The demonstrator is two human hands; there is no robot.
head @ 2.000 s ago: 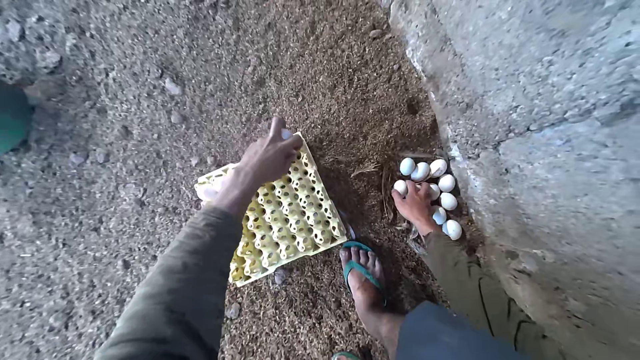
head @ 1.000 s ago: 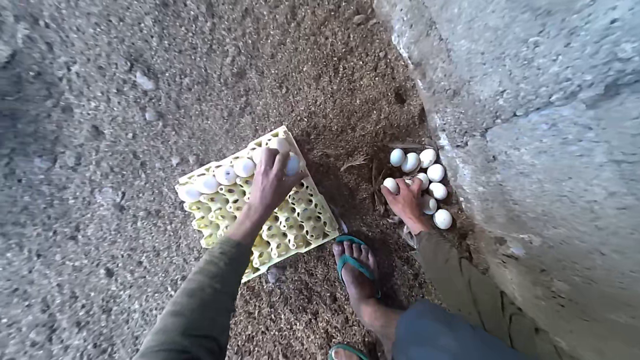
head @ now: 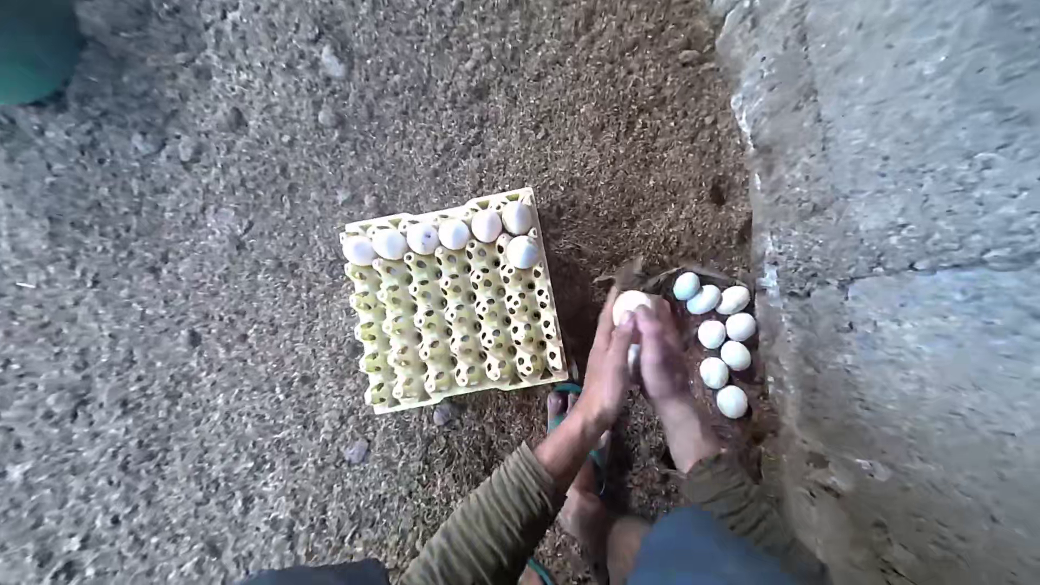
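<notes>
Both my hands are together between the tray and the egg pile. My left hand point(head: 608, 366) and my right hand point(head: 662, 357) close around a white egg point(head: 631, 306) that shows at the fingertips; a second pale shape shows between the palms, partly hidden. To their left a yellowish egg tray point(head: 447, 325) lies on the ground. White eggs point(head: 453, 234) fill its top row, and one more egg point(head: 522, 252) sits below at the right end; the other cups hold nothing. Right of my hands, several white eggs point(head: 712, 334) lie loose on the ground.
A rough concrete wall point(head: 910, 203) rises along the right, close to the loose eggs. Litter and small stones cover the ground point(head: 244, 203). A green rounded object point(head: 36, 53) is at the top left corner. My foot in a green sandal point(head: 561, 406) stands below the tray's right corner.
My left hand has moved right, off the tray, and met my right hand, which has come slightly left from the loose eggs. The eggs in the tray's top rows are now uncovered.
</notes>
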